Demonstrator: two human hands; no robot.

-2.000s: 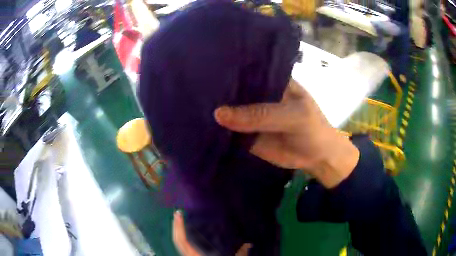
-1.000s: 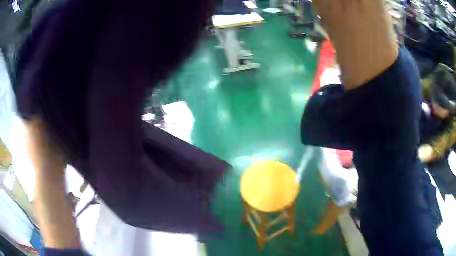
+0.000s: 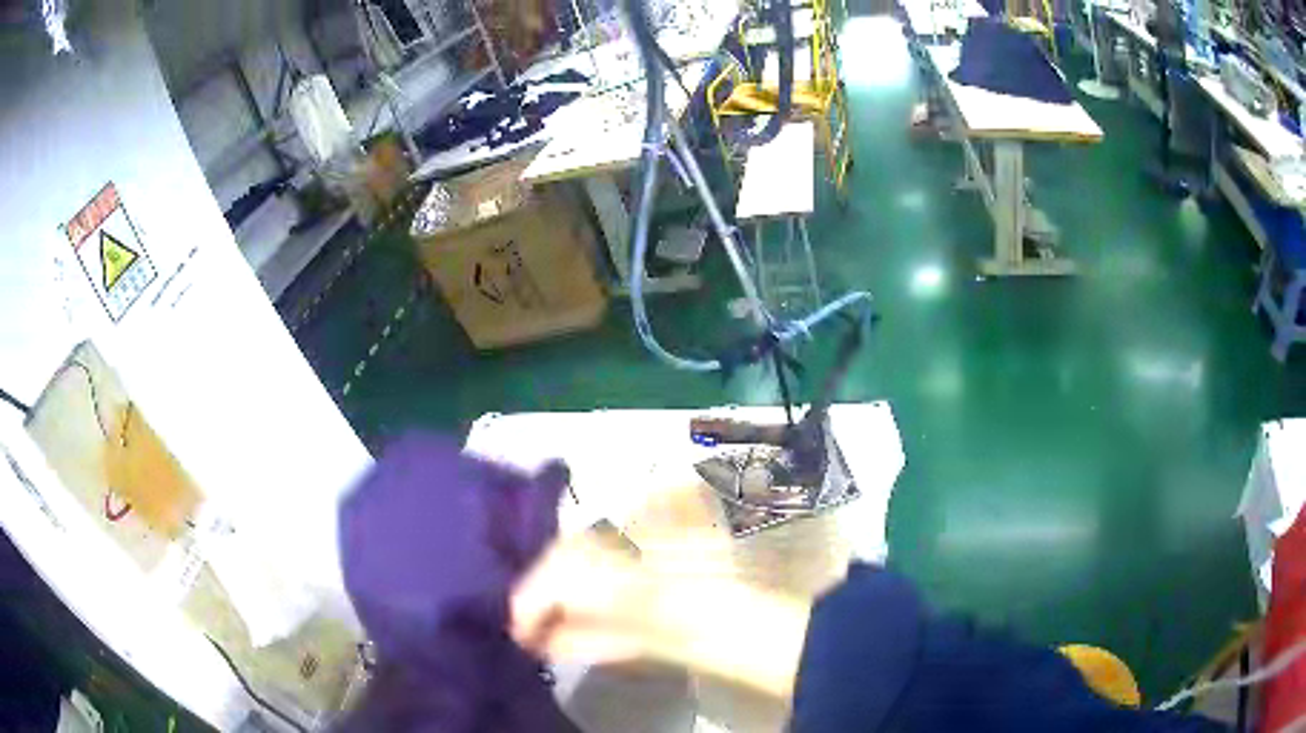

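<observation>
A dark purple garment [image 3: 437, 573] hangs bunched at the lower left of the picture, in front of the white pressing table [image 3: 544, 433]. My right hand [image 3: 566, 594] reaches in from the right in a navy sleeve. It is blurred, and its fingers are at the garment's right edge, holding it. My left hand is not visible. A steam iron [image 3: 766, 480] with a brown handle lies on its metal rest [image 3: 828, 504] at the table's right side. Blue-grey hoses [image 3: 645, 258] hang down to it from above.
A white panel with a yellow warning label [image 3: 115, 261] stands at the left. A cardboard box [image 3: 523, 287] is on the green floor beyond the table. A yellow stool [image 3: 1100, 673] and a red cloth [image 3: 1286, 630] are at the lower right. Other worktables stand behind.
The view has turned to the pressing table and iron. The garment now shows at the lower left, no longer over the upper left. My left forearm has left the picture; my right hand has come to the garment.
</observation>
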